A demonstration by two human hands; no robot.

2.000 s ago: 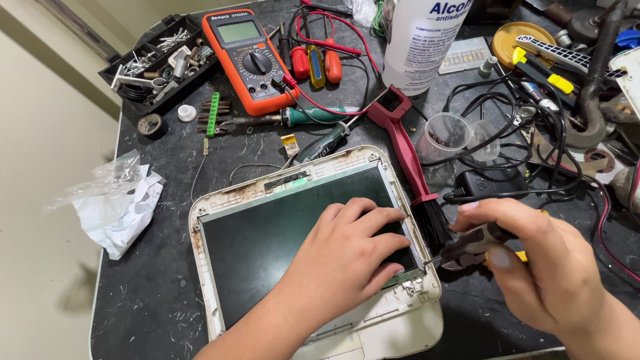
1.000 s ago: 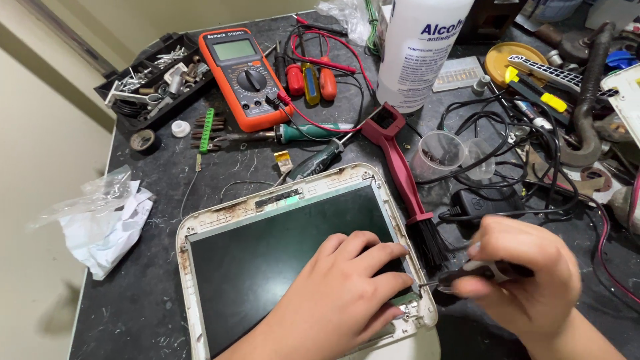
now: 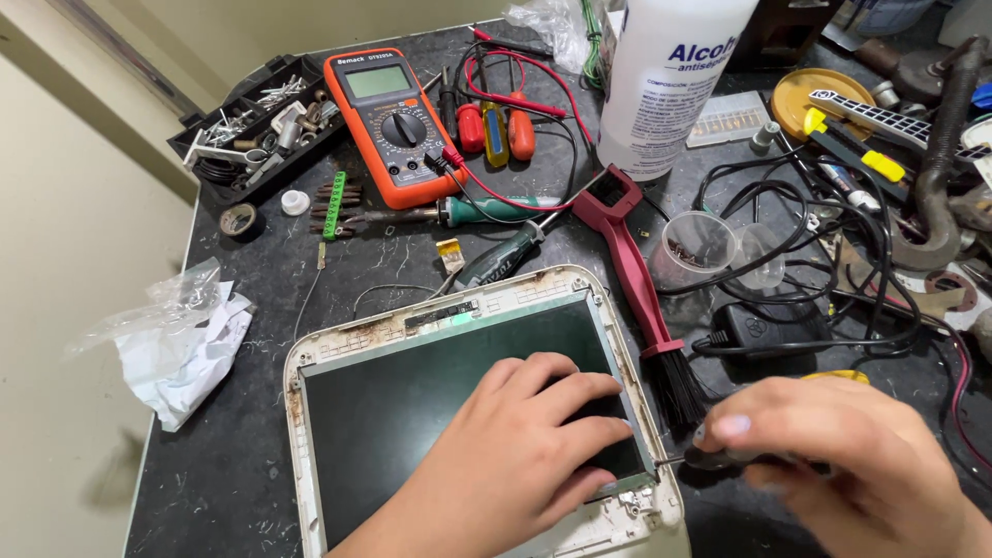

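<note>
My left hand (image 3: pixel 535 442) lies with fingers spread on the right part of a dark LCD panel (image 3: pixel 403 395), which sits in a white plastic screen housing (image 3: pixel 372 333) with rusty stains. In my right hand (image 3: pixel 837 442), the dark handle of a small screwdriver (image 3: pixel 709 459) is gripped; its thin shaft points left and its tip meets the panel's right edge near the lower corner. The fingers of that hand hide much of the handle. A red-handled brush (image 3: pixel 639 287) with black bristles lies just right of the housing.
Behind the housing are an orange multimeter (image 3: pixel 395 128), a green-handled screwdriver (image 3: pixel 500 256), a parts tray (image 3: pixel 256 139) and an alcohol bottle (image 3: pixel 666 85). A clear cup of screws (image 3: pixel 692 248), black cables and a power adapter (image 3: pixel 775 325) stand right. A crumpled plastic bag (image 3: pixel 182 341) is at left.
My right hand has shifted its hold on the screwdriver, and the shaft now meets the panel's right edge. My left hand stays spread on the panel.
</note>
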